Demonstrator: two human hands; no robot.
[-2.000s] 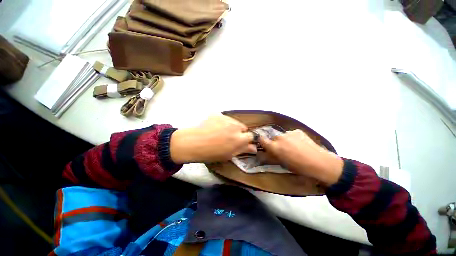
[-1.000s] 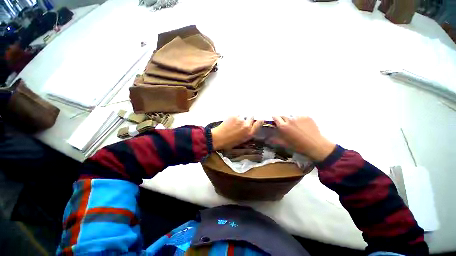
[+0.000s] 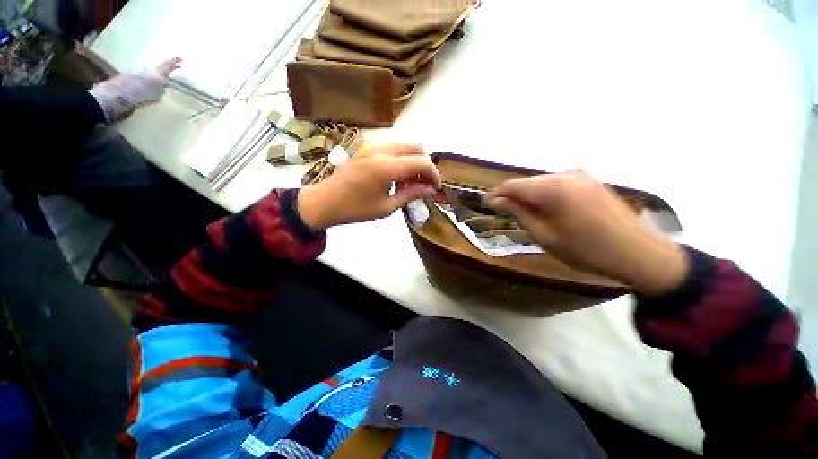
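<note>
A brown handbag (image 3: 502, 289) stands open on the table in front of me, mouth up. Crumpled white tissue (image 3: 489, 246) lines its inside, with an olive-brown strap bundle (image 3: 509, 229) on it. My left hand (image 3: 377, 184) is at the bag's left end, its thumb and forefinger curled at the rim; a small white piece shows below the fingers. My right hand (image 3: 578, 224), slightly blurred, is over the opening with its fingertips close together above the strap bundle. Whether either hand grips something is not clear.
Flat brown bags (image 3: 345, 92) overlap at the back. Rolled straps (image 3: 302, 150) lie in front of them, beside narrow white card stacks (image 3: 235, 142). A large white sheet stack (image 3: 211, 45) lies farther left. Another person's gloved hand (image 3: 134, 88) reaches over the table's left edge.
My hands have moved apart, from the bag's far rim to its left end and over its opening. The view has shifted, and another person's arm now shows at the left.
</note>
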